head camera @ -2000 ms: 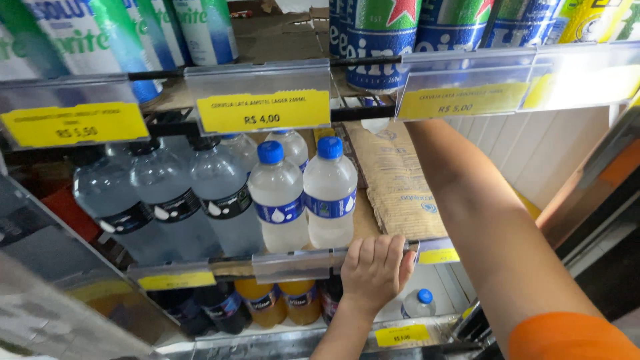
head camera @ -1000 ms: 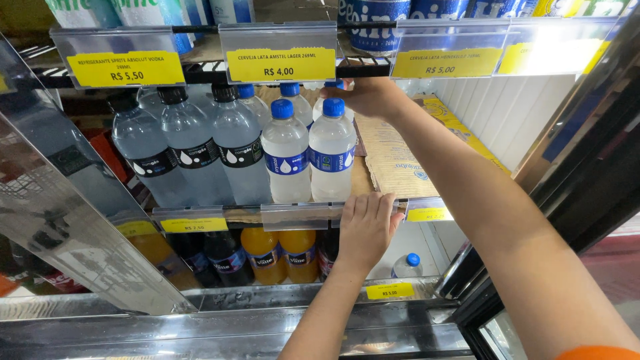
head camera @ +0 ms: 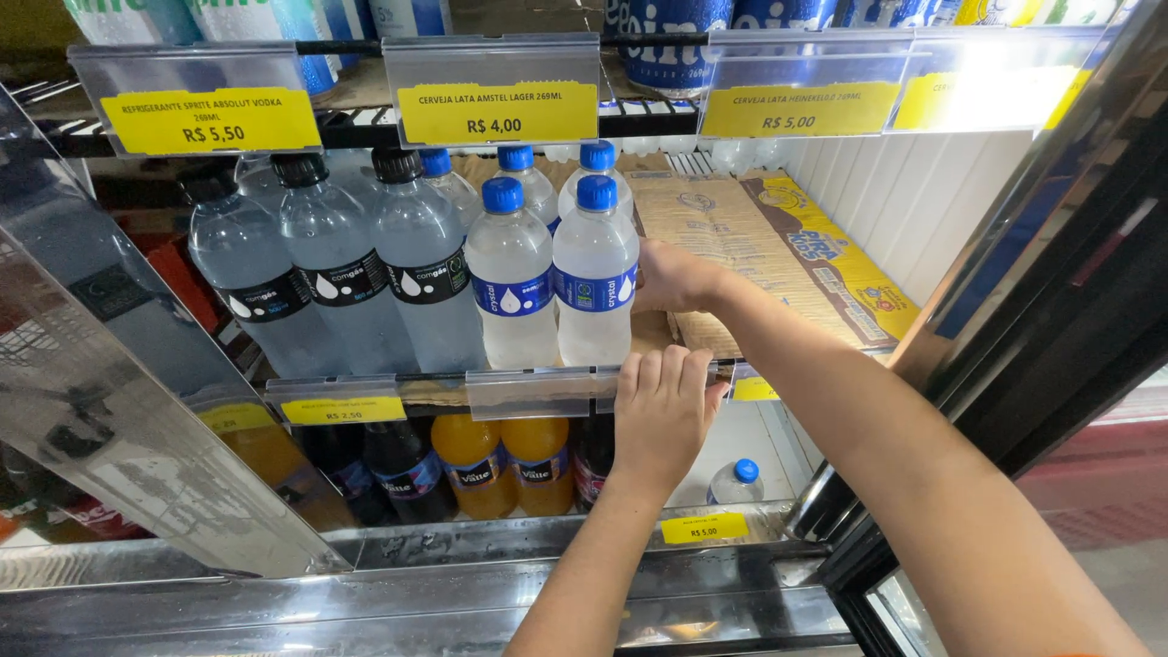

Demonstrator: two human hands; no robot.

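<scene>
My left hand (head camera: 662, 411) rests on the front edge of the middle shelf, its fingers curled over the clear plastic label holder (head camera: 538, 392). My right hand (head camera: 671, 276) is inside the cooler, against the right side of a water bottle with a blue cap (head camera: 598, 292); that bottle partly hides its fingers, so its grip is unclear. A second blue-capped water bottle (head camera: 513, 292) stands just left of it, with more behind. Black-capped water bottles (head camera: 424, 265) fill the shelf's left part. Flattened cardboard (head camera: 721, 237) lies right of my right hand.
Cans (head camera: 671, 41) stand on the shelf above, behind yellow price tags (head camera: 497, 114). Below are orange drink bottles (head camera: 538, 465), dark bottles (head camera: 411, 484) and a blue-capped bottle (head camera: 737, 482). A metal frame (head camera: 164, 392) borders the left; a black door frame (head camera: 1031, 401) is at right.
My right hand has come forward from deeper on the shelf to beside the front water bottle. My left hand stays on the shelf edge. More of the yellow-printed cardboard shows.
</scene>
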